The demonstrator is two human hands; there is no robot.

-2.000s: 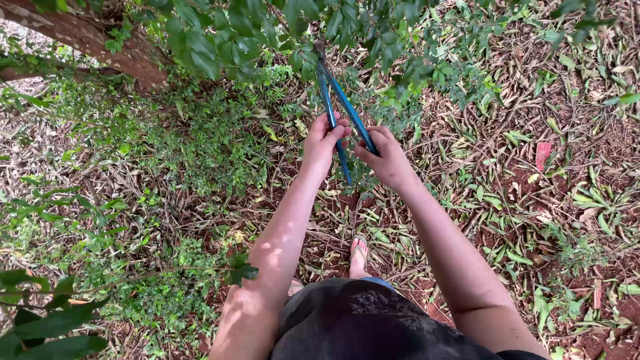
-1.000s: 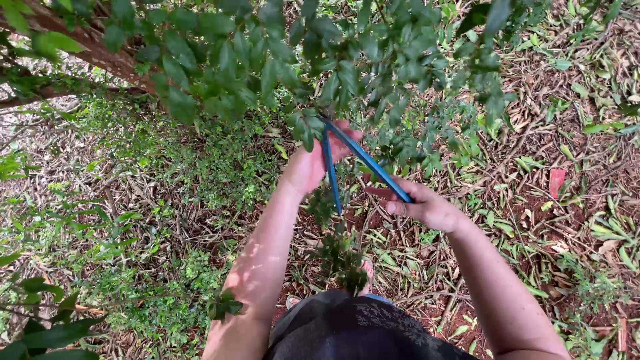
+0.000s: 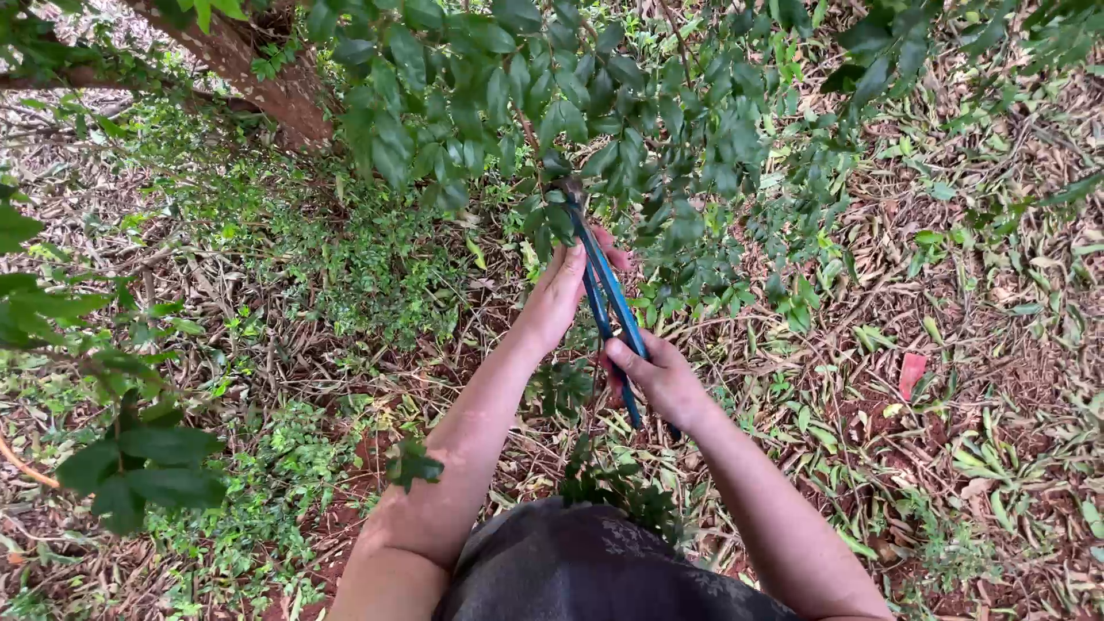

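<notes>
A pair of long-handled shears with blue handles lies between my hands, its two handles close together. My left hand is around the upper part of the handles near the head, fingers showing on the far side. My right hand grips the handles lower down, thumb on top. The dark head of the tool is partly hidden among the leaves of a hanging branch. A leafy sprig hangs below the handles, close to my dark shirt.
A tree trunk stands at the upper left. Leafy twigs reach in from the left, and low green plants grow near the trunk. Dry leaves and sticks cover reddish soil, with a red piece lying at the right.
The shears' handles, spread apart one second ago, are now close together. My right hand has moved inward toward my left. The leafy sprig below the handles was not visible two seconds ago.
</notes>
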